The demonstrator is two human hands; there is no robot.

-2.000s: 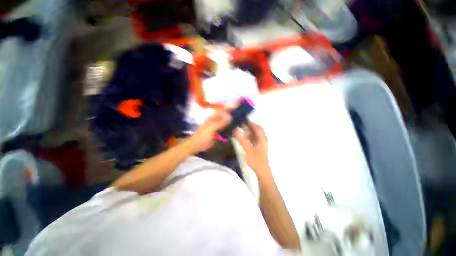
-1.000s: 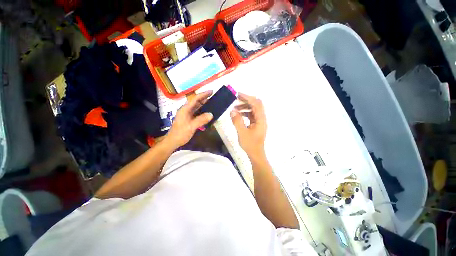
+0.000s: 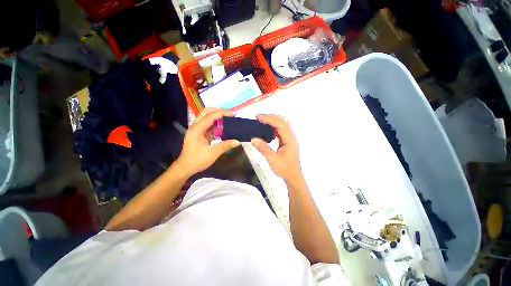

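Observation:
A black thread cone [image 3: 245, 129] with a bright pink end lies level between my two hands, in front of my body and over the near left edge of the white table. My left hand [image 3: 200, 144] grips its left end, where the pink shows, with fingers above and thumb below. My right hand [image 3: 280, 146] grips its right end in the same way. Both hands are bare. No loose thread end can be made out.
A white sewing table [image 3: 328, 134] bears orange-red baskets [image 3: 229, 59] and a sewing machine [image 3: 386, 234]. A long pale tub [image 3: 442, 162] with dark fabric stands to the right. Heaped black fabric [image 3: 120, 95] lies at left. Another pale tub [image 3: 23, 123] stands far left.
The cone has turned from slanting to level. My right hand, which was beside it with fingers apart a second ago, now holds its right end. The blurred view has become sharp and shifted slightly.

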